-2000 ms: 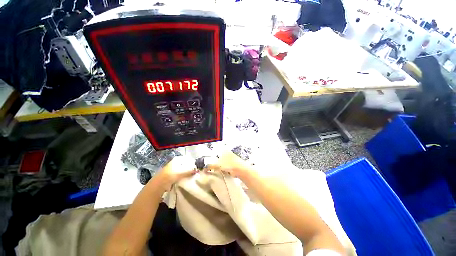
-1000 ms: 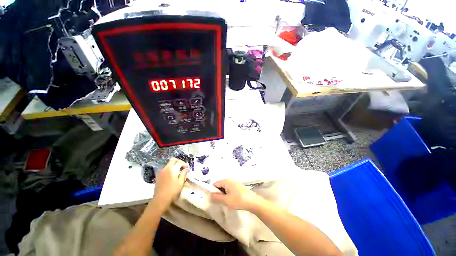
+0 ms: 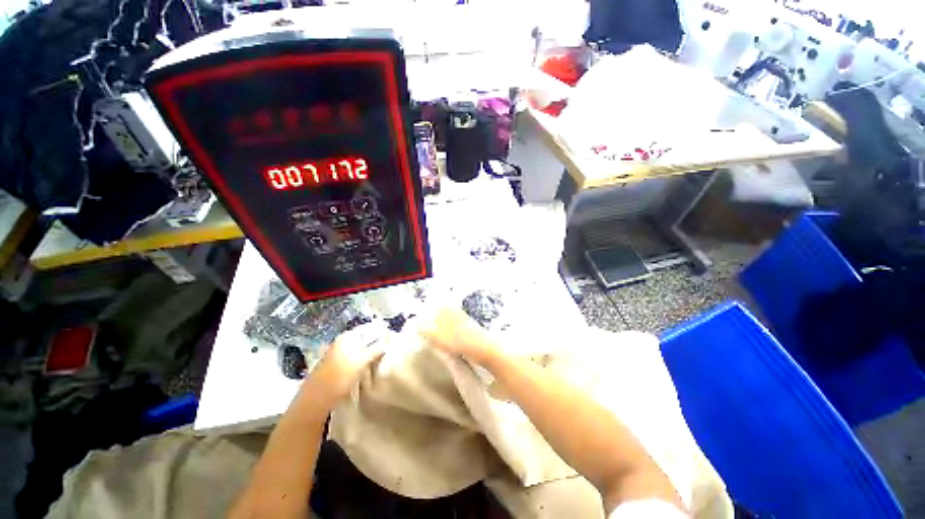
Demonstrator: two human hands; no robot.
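Observation:
A beige garment [image 3: 406,431] hangs from both hands over the front edge of the white table [image 3: 238,390] and into the lap. My left hand [image 3: 350,355] grips its upper edge on the left, and my right hand [image 3: 451,329] grips it on the right, close to the left hand. Both are just below the black control panel [image 3: 304,167] with its red border and red digits 007172. The machine's dies are hidden behind the panel and the hands. A clear-grey bag of buttons [image 3: 294,319] lies left of the hands. Dark button piles [image 3: 483,306] lie to the right.
A blue bin [image 3: 781,416] stands at the right of the lap, with another blue bin [image 3: 811,274] behind it. A second table [image 3: 700,157] with red bits is at the right back. Beige cloth [image 3: 152,476] lies at the lower left. Dark garments [image 3: 81,426] are at the left.
Both hands have moved forward with the garment edge, up to the area below the panel, and the right hand is closer to the left. The cloth now hangs fuller below them.

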